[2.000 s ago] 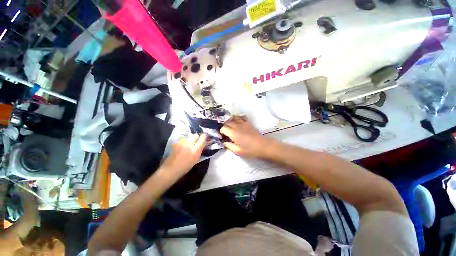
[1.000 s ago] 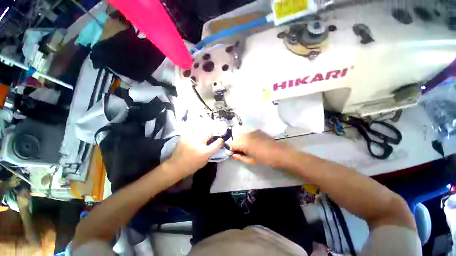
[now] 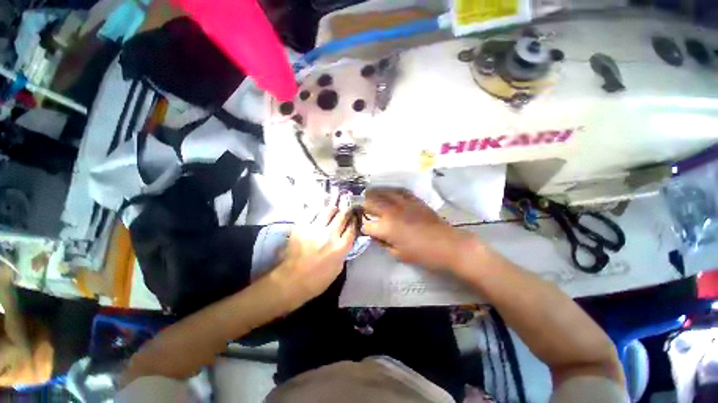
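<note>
A white sewing machine (image 3: 488,142) with red HIKARI lettering stands across the view. My left hand (image 3: 319,240) and my right hand (image 3: 397,223) meet just in front of the presser foot (image 3: 346,185). Both pinch a small part of the garment piece (image 3: 358,248), pale with a dark edge, between their fingertips. The fingers hide most of the pinched part. Black fabric (image 3: 193,244) joined with white cloth lies bunched left of my left hand.
Black-handled scissors (image 3: 586,236) lie under the machine arm. A pink holder (image 3: 244,47) hangs above the needle end. Striped panels (image 3: 110,165) lie at left near an orange edge (image 3: 122,264). Another person's hand (image 3: 24,354) shows at lower left. Striped cloth (image 3: 504,354) hangs below the table.
The view has shifted closer to the machine. My left hand has turned flatter, its fingers now extended toward the presser foot beside my right fingertips. The black fabric at left has shifted slightly left.
</note>
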